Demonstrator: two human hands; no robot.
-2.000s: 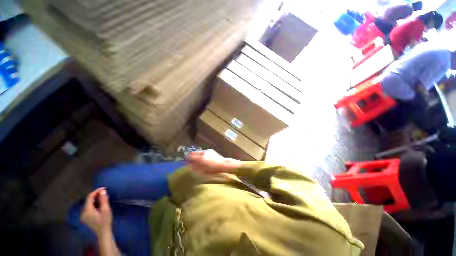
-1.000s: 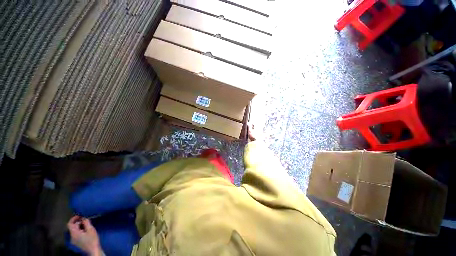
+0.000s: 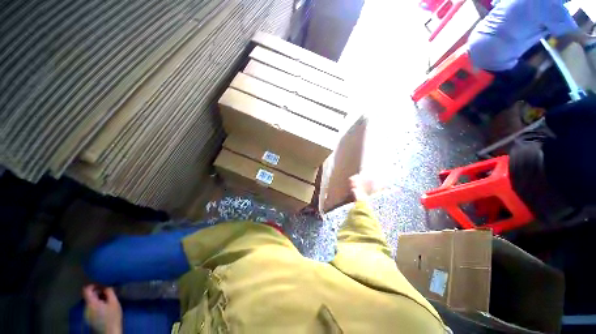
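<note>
My right hand (image 3: 361,185) is at the outer edge of a brown carton (image 3: 342,166) that stands tilted beside the carton stack, and it appears to grip that edge. Glare blurs the fingers. My left hand (image 3: 103,309) is at the lower left by my blue-trousered legs, fingers curled but apart, with nothing visible in it. Closed brown inner cartons (image 3: 281,127) stand in a row, on top of other cartons with small white barcode labels (image 3: 264,176).
A tall pile of flat cartons (image 3: 150,85) rises at the left. An open shipping carton (image 3: 444,271) lies at the lower right. Red stools (image 3: 483,196) stand on the speckled floor at the right. A person in a light blue top (image 3: 516,32) sits at the upper right.
My right hand has moved outward from the carton stack's end, and the tilted brown carton now shows there. The view has shifted, bringing the seated person back in. My left hand stays low at the left.
</note>
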